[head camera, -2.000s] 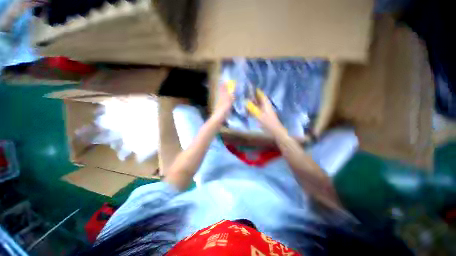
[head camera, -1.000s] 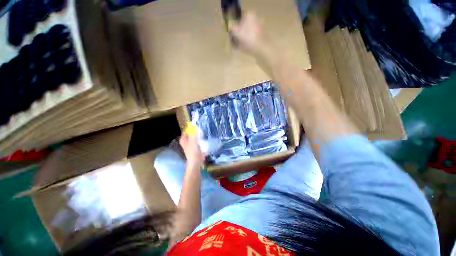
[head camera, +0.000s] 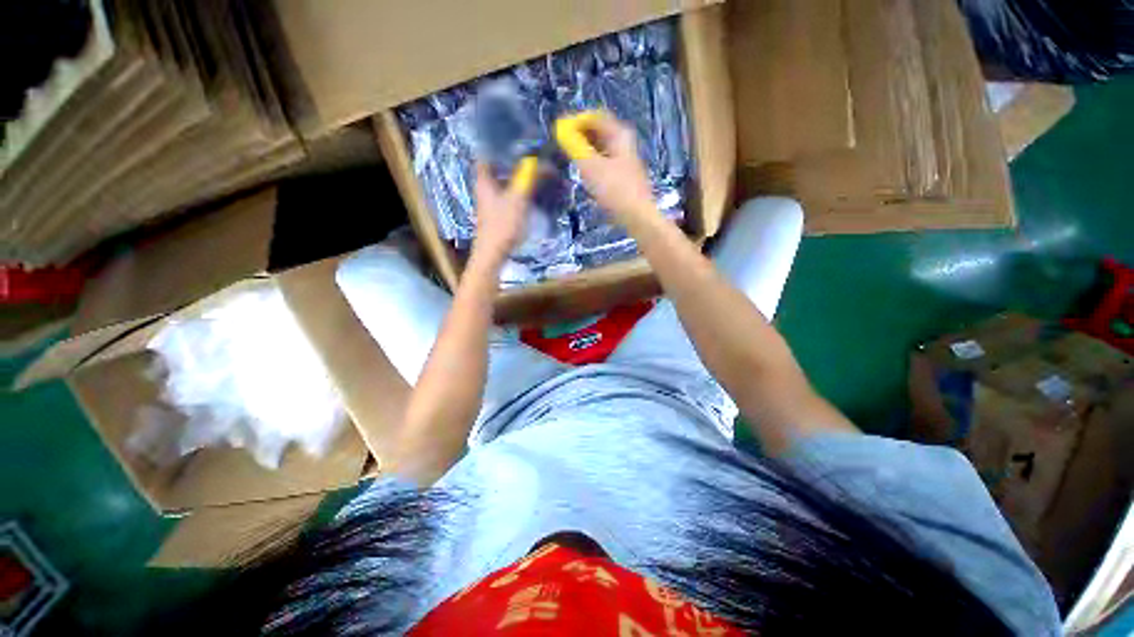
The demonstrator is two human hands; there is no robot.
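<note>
The open shipping carton (head camera: pixel 715 112) stands at my knees, packed with rows of bagged black parts (head camera: pixel 634 112) in clear, shiny sleeves. My left hand (head camera: pixel 504 199), with a yellow finger cot, is over the carton's left half, shut on a bagged part (head camera: pixel 504 125) that is blurred and greyish. My right hand (head camera: pixel 603 149), with yellow finger cots, is just to the right of it, above the packed rows. Its fingers are bent close together; whether they hold anything is too blurred to tell.
A waste carton (head camera: pixel 361 361) with white crumpled bags (head camera: pixel 236 373) stands at left. A cardboard stack (head camera: pixel 174 149) is at upper left, a cardboard sheet (head camera: pixel 435 37) beyond the carton, upright brown sheets (head camera: pixel 871 125) at right. A red stool (head camera: pixel 585 339) is between my legs; closed cartons (head camera: pixel 1020 423) lie lower right.
My right hand has come back from the cardboard sheet, where it was with a black part, to over the carton. My left hand now has a bagged part. The view has shifted, with the carton higher.
</note>
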